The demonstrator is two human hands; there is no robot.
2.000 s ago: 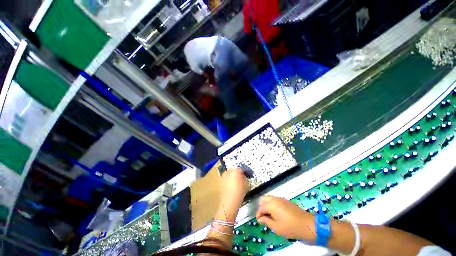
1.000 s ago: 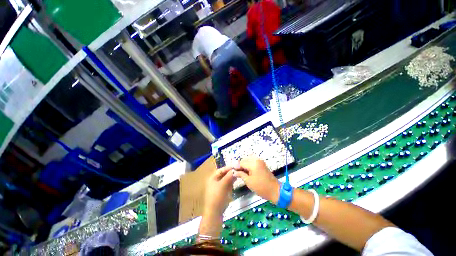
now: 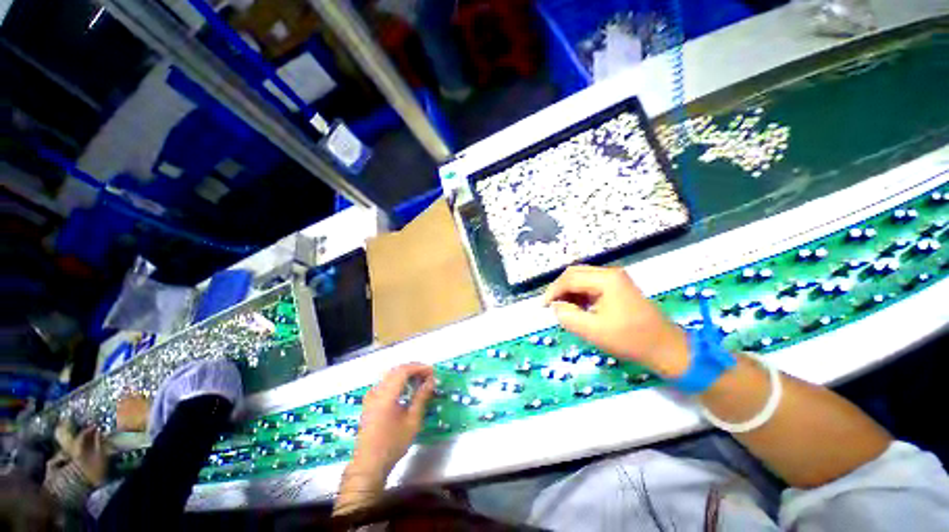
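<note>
A long green strip of circuit boards (image 3: 531, 387) runs across in front of me, dotted with rows of small dark parts with bright tops. My left hand (image 3: 398, 403) is over the boards, fingers curled with thumb and fingertips a little apart; whether it holds a small part cannot be made out. My right hand (image 3: 609, 312), with a blue strap (image 3: 706, 358) and a white bangle (image 3: 765, 395) on the wrist, is at the rail's far edge, fingers bent and fingertips close together. A black tray (image 3: 682, 223) full of small white components (image 3: 583, 187) lies beyond it.
Loose white pieces (image 3: 744, 143) lie right of the tray. A cardboard sheet (image 3: 421, 275) and a dark box (image 3: 341, 310) are left of it. A neighbour's bin (image 3: 310, 327) holds silvery parts; the neighbour's arm (image 3: 172, 457) reaches in at left. A blue bin (image 3: 567, 47) stands behind the bench.
My hands were together at the tray's near edge and are now apart. The left has come down over the boards; the right is at the rail. The view has shifted, bringing the neighbour's arm in.
</note>
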